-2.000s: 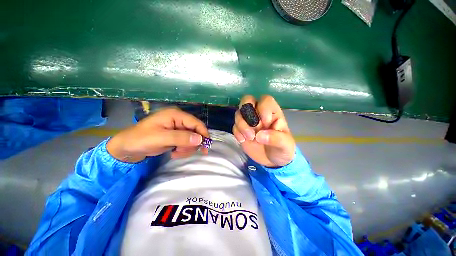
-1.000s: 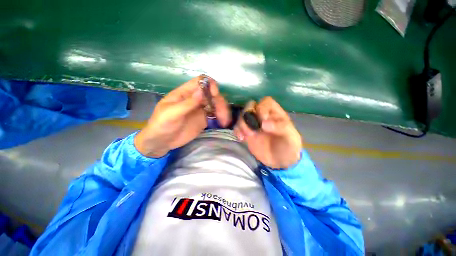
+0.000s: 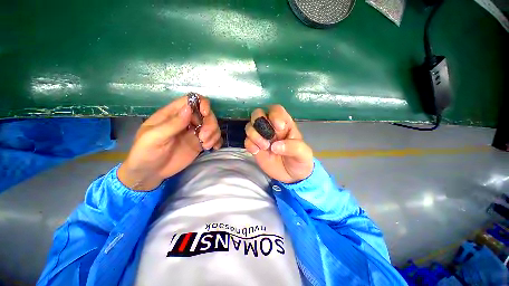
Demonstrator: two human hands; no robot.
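Observation:
My left hand (image 3: pixel 170 139), bare, holds a small thin strip-like piece (image 3: pixel 195 107) upright between thumb and fingertips. Its upper end is bright and patterned, the rest brownish and shiny; fingers hide part of it. My right hand (image 3: pixel 283 144), bare, holds a dark, knobbly oval lump (image 3: pixel 263 128) in its fingers. Its thumb and index fingertips are close together below the lump; any tiny part between them is too small to tell. The hands are apart, above my lap near the bench edge.
The green bench mat (image 3: pixel 167 44) lies ahead. On it are a round dish of small grey parts (image 3: pixel 322 8), a clear bag (image 3: pixel 389 8) and a black power adapter with cable (image 3: pixel 439 84). Blue cloth (image 3: pixel 53 145) hangs at left. Blue items (image 3: pixel 480 265) lie at lower right.
Over two seconds, my left hand has turned and risen, and its piece now stands upright. My right hand keeps the dark lump. The whole view has shifted and swung back with the head.

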